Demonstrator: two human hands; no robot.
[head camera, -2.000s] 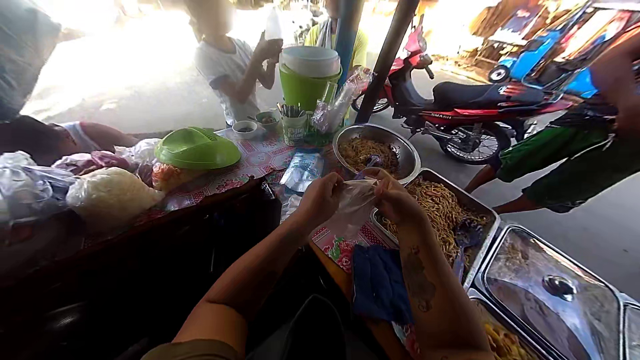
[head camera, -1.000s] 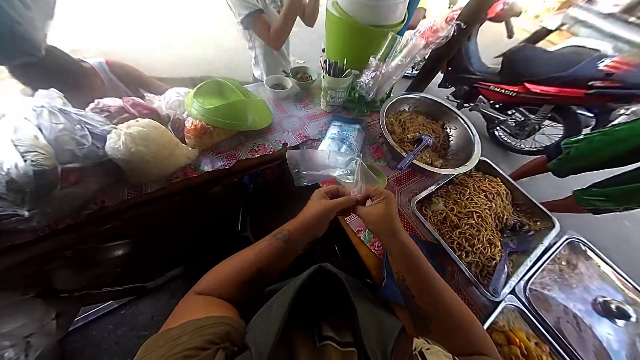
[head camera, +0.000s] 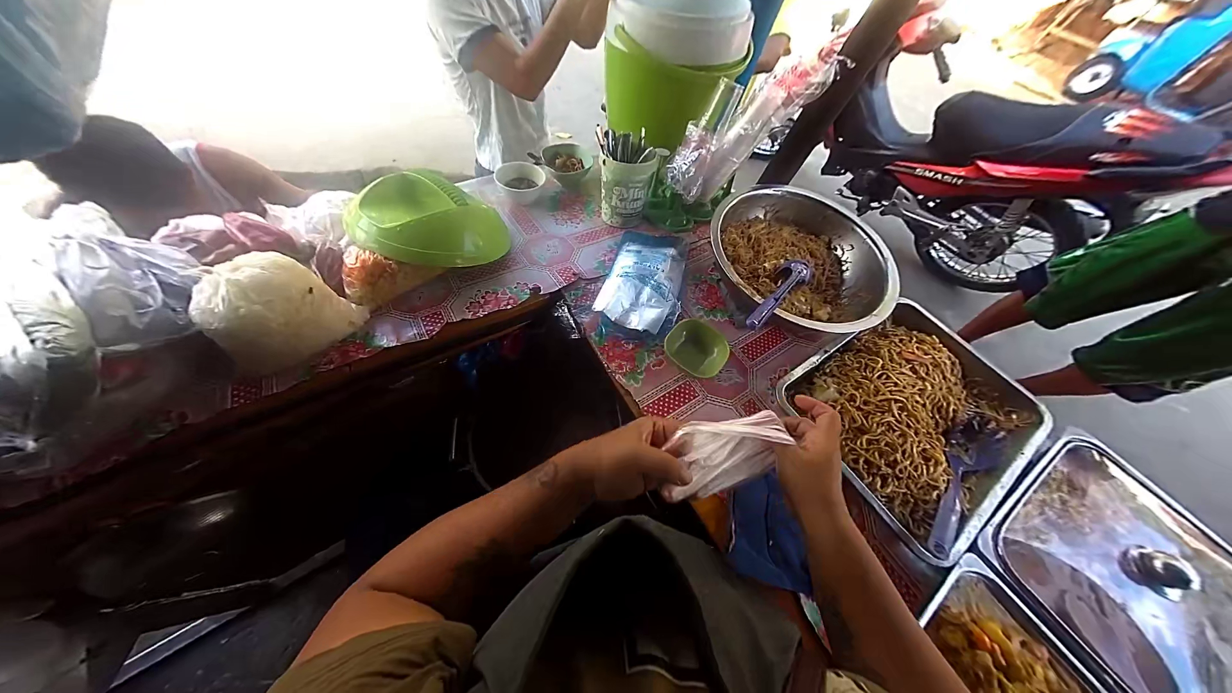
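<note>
Between my hands, in front of my chest, a folded whitish plastic bag [head camera: 730, 454] is stretched. My left hand [head camera: 643, 460] pinches its left end with thumb and fingers; my right hand [head camera: 810, 448] grips its right end. Just beyond the bag a small green dish [head camera: 697, 348] rests on the patterned tablecloth [head camera: 525, 252], near a pack of clear plastic bags [head camera: 643, 284]. Right of my right hand lies a steel tray of thick noodles [head camera: 890, 414] with a purple serving utensil [head camera: 951, 500]. A steel bowl [head camera: 878, 289] behind it holds thin noodles and a purple spoon [head camera: 782, 292].
Filled plastic bags [head camera: 274, 308] and a green cover [head camera: 423, 219] occupy the left side. A cutlery cup [head camera: 628, 192] and a green bucket [head camera: 664, 101] stand at the back. A lidded tray [head camera: 1107, 558] is at lower right. One person [head camera: 500, 82] stands opposite, another [head camera: 1136, 279] beside a red motorcycle [head camera: 1020, 173].
My hands have moved apart, and a bunched whitish bag now spans them. The clear bag seen at my hands a second ago no longer shows there, and the small green dish is in fuller view.
</note>
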